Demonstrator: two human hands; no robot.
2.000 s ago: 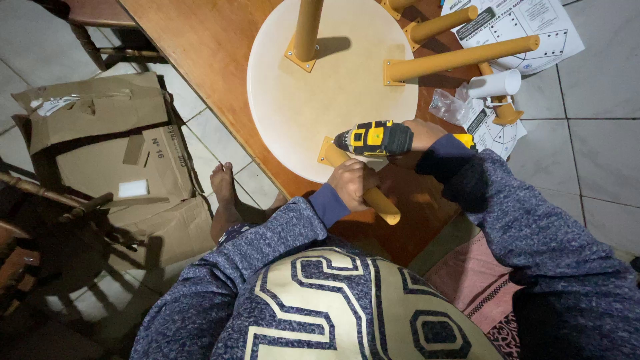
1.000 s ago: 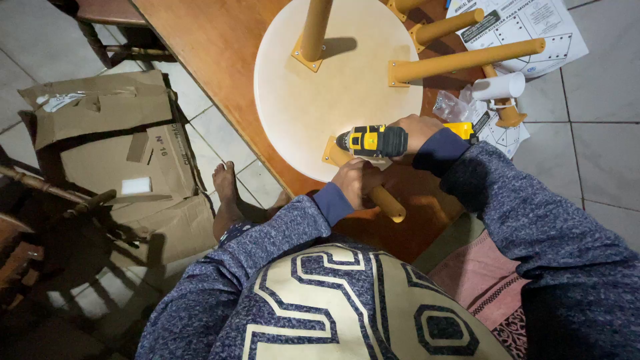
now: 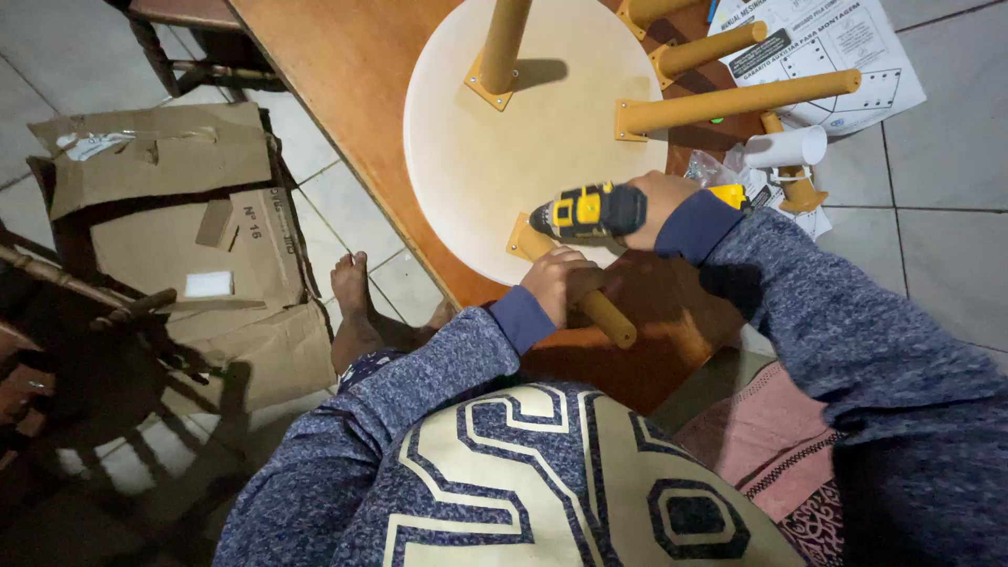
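Note:
My left hand [image 3: 561,285] is closed around a yellow wooden leg [image 3: 610,319], whose square mounting plate [image 3: 517,236] lies at the near edge of a round white tabletop [image 3: 441,142]. In my right hand [image 3: 665,206] is a yellow and black cordless drill [image 3: 591,211], its chuck pointing left over the plate end of that leg. The drill's tip and any screw under it cannot be made out. Two more legs stand on the disc, one at the upper left [image 3: 504,51] and one at the right [image 3: 740,101], each with screws in its plate.
The disc lies on a wooden table [image 3: 339,71]. Beyond it are more yellow legs [image 3: 713,51], printed instruction sheets [image 3: 858,71], a white cylinder [image 3: 786,147] and a clear plastic bag [image 3: 709,169]. Flattened cardboard [image 3: 181,236] and wooden chairs [image 3: 209,75] are at the left.

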